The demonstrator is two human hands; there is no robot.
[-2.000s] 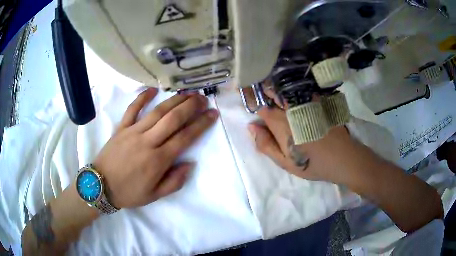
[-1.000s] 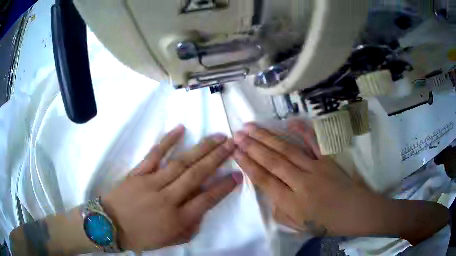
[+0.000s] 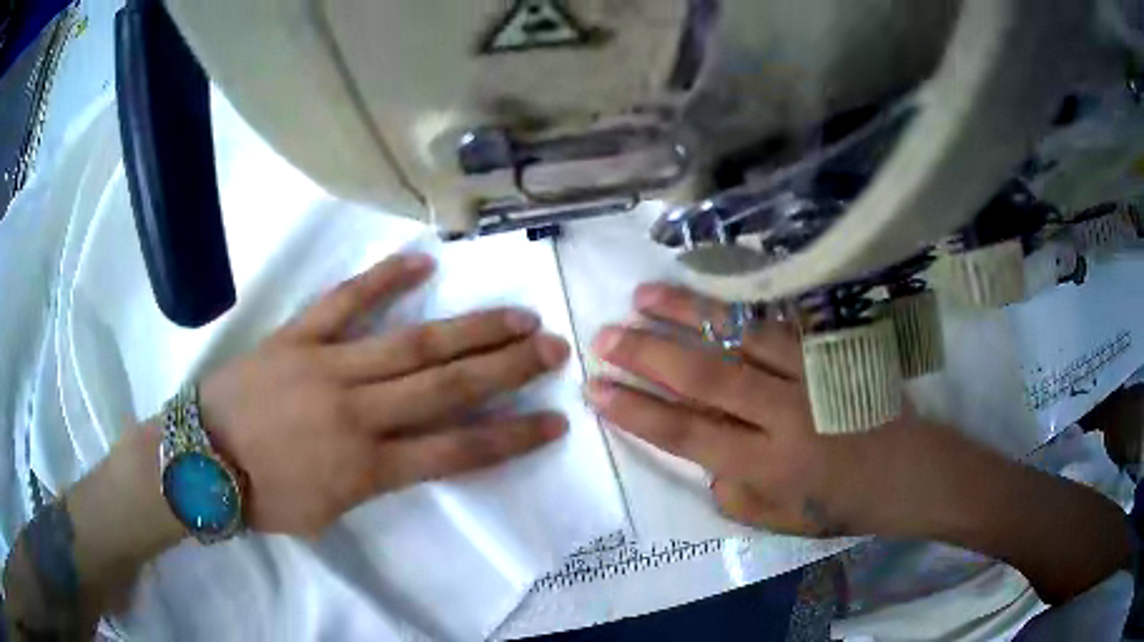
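Note:
White cloth [image 3: 502,502] lies under the cream sewing machine head [image 3: 414,75], with a thin straight seam line [image 3: 590,364] running from the presser foot [image 3: 545,232] toward the front edge. My left hand [image 3: 402,401] lies flat on the cloth left of the seam, fingers spread, a watch on the wrist. My right hand [image 3: 728,401] lies flat right of the seam, fingertips close to the line. Its upper fingers are partly behind the thread guides. Neither hand grips the cloth. The needle itself cannot be made out.
A black elongated bar [image 3: 176,176] hangs left of the head. Ribbed tension knobs [image 3: 853,376] stand above my right hand. A black printed ruler scale [image 3: 627,562] shows at the table's front edge, another scale [image 3: 1081,366] at right. White cloth [image 3: 979,602] lies low at right.
Both hands first came back toward the front edge together, then my left hand moved up and left, fingers spreading. The cloth lies flatter, and the front ruler scale now shows.

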